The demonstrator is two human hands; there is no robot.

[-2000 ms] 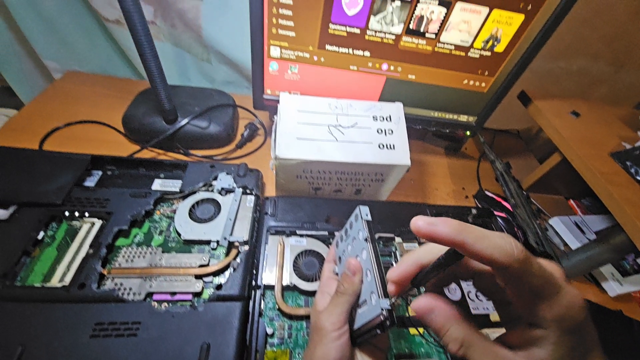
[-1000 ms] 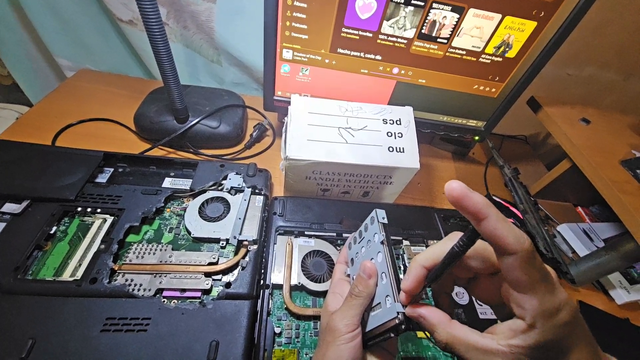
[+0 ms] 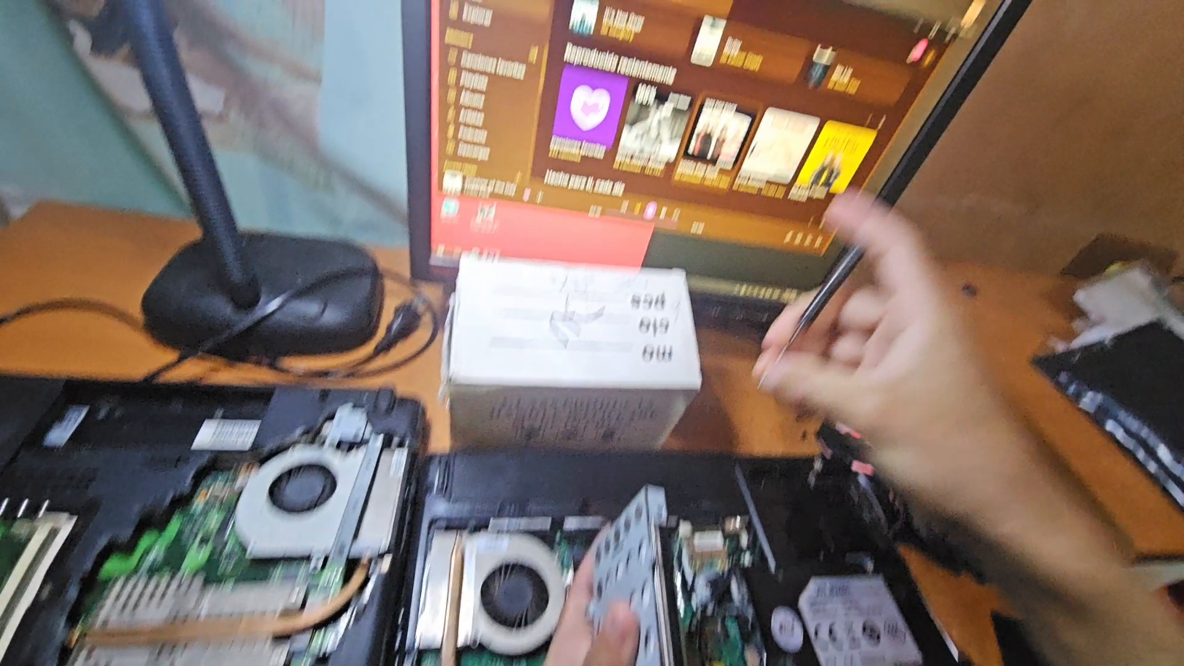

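Observation:
My left hand [image 3: 601, 615] grips a perforated metal drive caddy [image 3: 631, 564] at the bottom centre, tilted on edge over an opened laptop base [image 3: 583, 481]. That laptop shows a cooling fan [image 3: 514, 595], a copper heat pipe and part of a green board. My right hand [image 3: 869, 342] is raised at the right, blurred, in front of the monitor's lower corner. Between its thumb and fingers is a slim dark tool [image 3: 828, 289], with its thin tip pointing down to the left; its exact kind cannot be told.
A second opened laptop base [image 3: 324, 407] lies at left. Behind the laptops are a white cardboard box [image 3: 573, 324], a black lamp base [image 3: 268, 296] with a cable, and a lit monitor [image 3: 647, 222]. A dark bag [image 3: 1119, 388] lies at the right on the wooden desk [image 3: 55, 250].
My right hand has moved away from the caddy, up toward the monitor, with the slim tool still in it. My left hand keeps hold of the caddy. The view has shifted.

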